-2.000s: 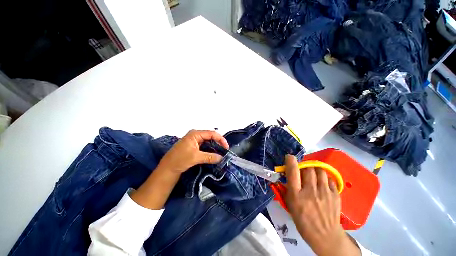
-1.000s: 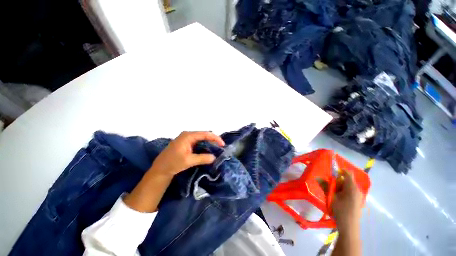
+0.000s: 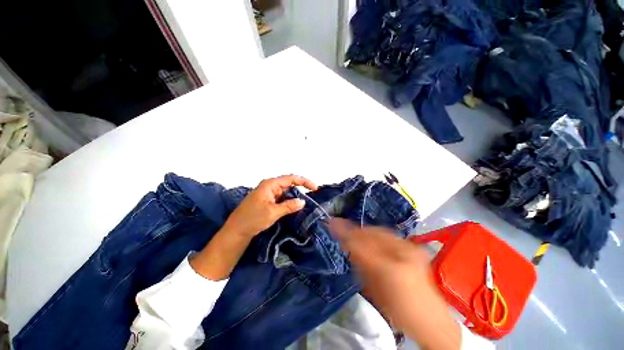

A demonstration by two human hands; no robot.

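Observation:
Dark blue jeans lie over the near part of the white table. My left hand grips the jeans' waistband between thumb and fingers. My right hand is motion-blurred and sits just right of the waistband; whether its fingers hold cloth or a thread cannot be told. Scissors with yellow-orange finger rings lie on the red stool, silver blades pointing away. Small yellow snips with black tips lie on the table behind the jeans.
The white table ends in a corner ahead and another at right. Heaps of dark denim lie on the grey floor beyond. Beige cloth is at the far left. Yellow-black tape shows behind the stool.
My right hand held the scissors at the waistband, then reached to the stool. Now the scissors lie on the stool and my right hand is back by the waistband. My left hand keeps its grip.

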